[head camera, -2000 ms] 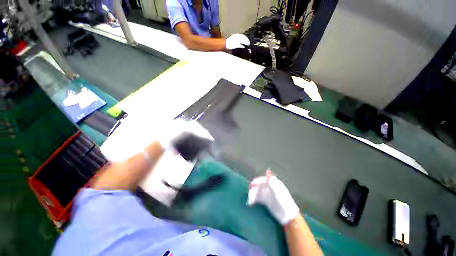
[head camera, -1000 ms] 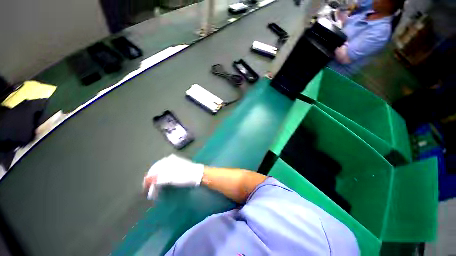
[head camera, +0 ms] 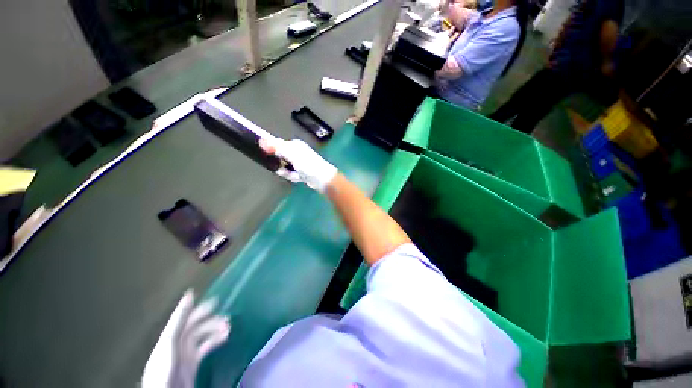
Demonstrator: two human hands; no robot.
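Note:
My right hand [head camera: 306, 164], in a white glove with some bare fingertips, grips one end of an adapter inner unit [head camera: 235, 130]. The unit is a long block with a silvery-white top and a dark side, held tilted over the belt; its cord end is hidden by my hand. My left hand [head camera: 186, 345], white-gloved and blurred, is low at the left with its fingers apart and nothing in it. A black case half [head camera: 193, 229], open side up and shiny inside, lies on the belt between my hands. Another open black case half [head camera: 312, 123] lies farther along.
Another inner unit [head camera: 339, 88] lies up the dark green belt [head camera: 99, 303]. Black parts [head camera: 97, 120] lie across it. A post [head camera: 373, 68] stands at the teal edge. Green bins [head camera: 516, 258] and a black box [head camera: 396, 102] are at right, with a worker [head camera: 485, 57] beyond.
My right hand has reached up the belt and taken hold of the inner unit, which was lying there. My left hand has come into view at the lower left. The view has shifted slightly.

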